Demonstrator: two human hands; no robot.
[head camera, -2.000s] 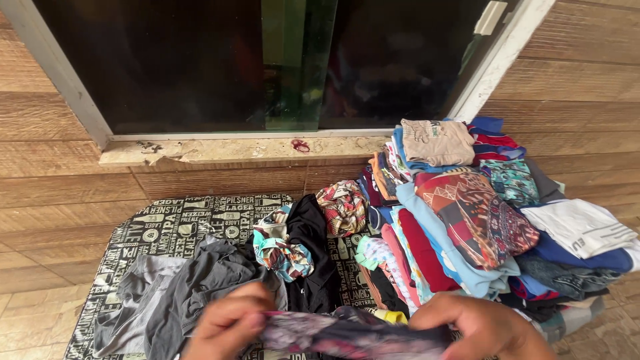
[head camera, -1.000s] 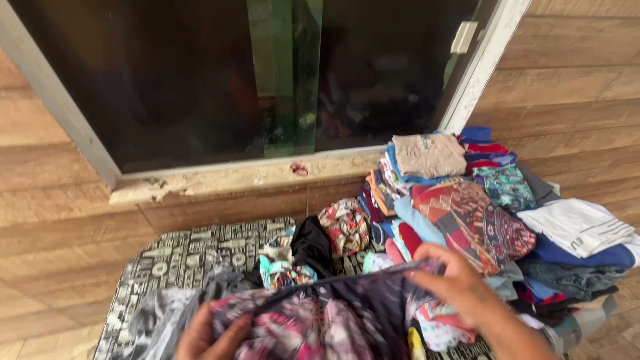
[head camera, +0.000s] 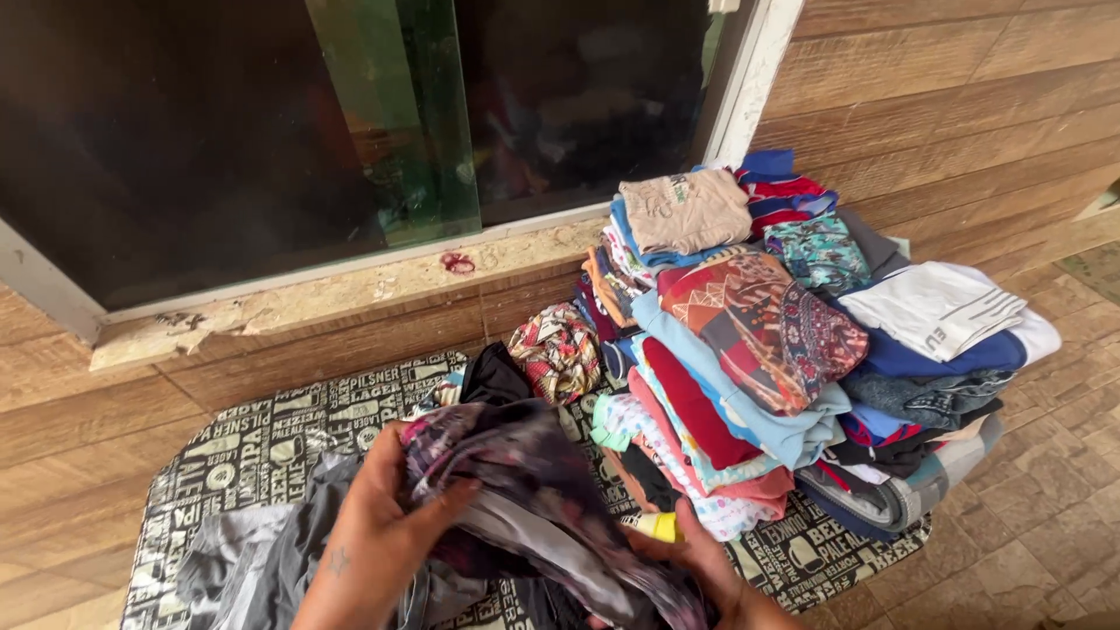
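Observation:
My left hand (head camera: 394, 507) grips one end of a dark purple and pink patterned garment (head camera: 525, 490), its thumb over the cloth. At the garment's lower right part is my right hand (head camera: 700, 569), holding it from the side, some fingers hidden. The cloth is bunched and slightly blurred, with a pale grey inner side showing. Beneath it lie grey garments (head camera: 236, 551) and a black one (head camera: 497, 376). A crumpled multicoloured printed cloth (head camera: 556, 352) rests behind it. Close to my right hand is a small yellow item (head camera: 662, 527), partly covered.
Tall stacks of folded clothes (head camera: 717, 376) stand at the right of a table with a black-and-cream printed cover (head camera: 254, 437). White folded shorts or similar (head camera: 932, 306) top the far right stack. Behind are a stone window sill (head camera: 350, 289), dark glass and a wood-look wall (head camera: 927, 79).
The patterned garment, spread by its edge between both hands a second ago, is now bunched and turned, its pale inner side showing. The view has shifted to the right.

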